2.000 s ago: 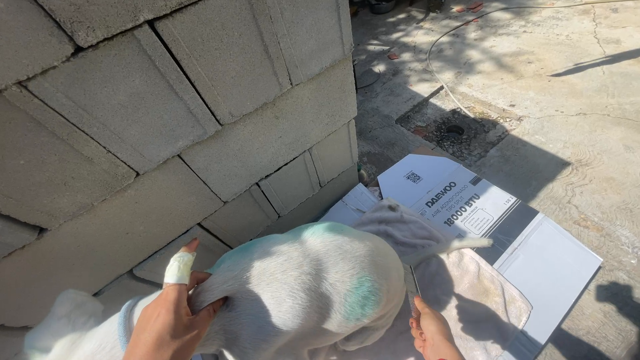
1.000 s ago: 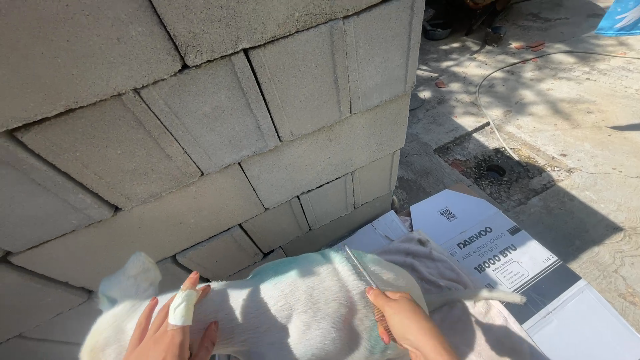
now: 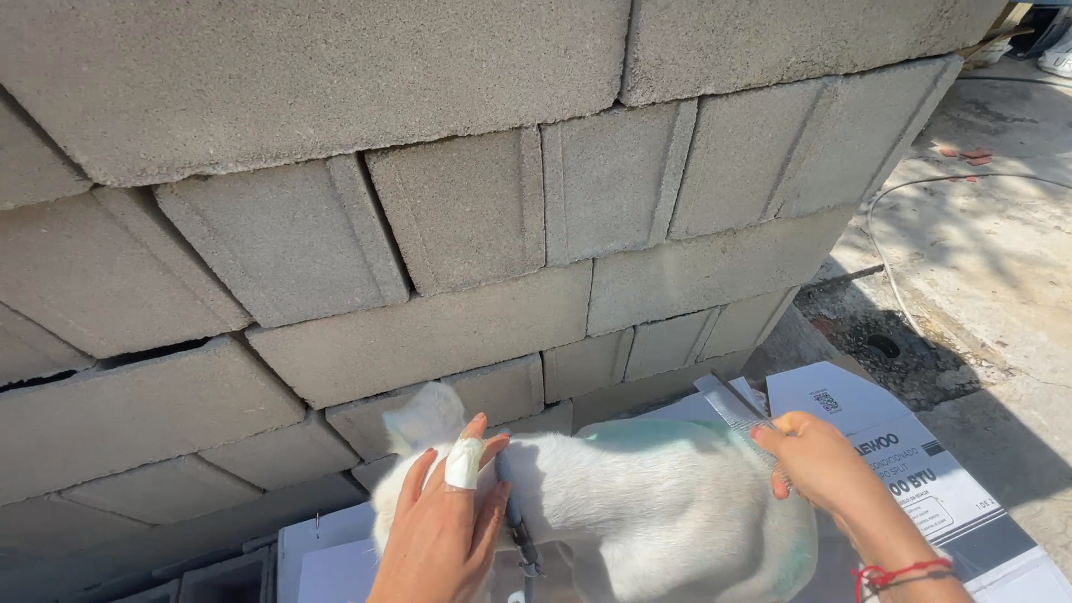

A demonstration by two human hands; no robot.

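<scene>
A white dog (image 3: 645, 494) with greenish-blue patches on its back and rump stands lengthwise below me, its head at the left. Around its neck is a grey-blue collar (image 3: 517, 515). My left hand (image 3: 448, 511), one finger wrapped in white tape (image 3: 463, 463), lies with spread fingers on the neck beside the collar. In my right hand (image 3: 808, 461) is a metal comb (image 3: 735, 414), gripped between thumb and fingers over the dog's hindquarters. The comb's far end points up and left toward the wall. A red string bracelet (image 3: 900, 576) circles my right wrist.
A stacked concrete block wall (image 3: 469, 209) rises right behind the dog. Flattened printed cardboard (image 3: 888, 469) lies under and right of it. Beyond are a drain hole (image 3: 883, 345) in the paving, a thin hose (image 3: 875, 218) and red fragments (image 3: 976, 156).
Two seconds ago my left hand was on the dog's back; now it rests at the neck by the collar. The comb has moved from mid-back toward the rump since one second ago. The view has shifted.
</scene>
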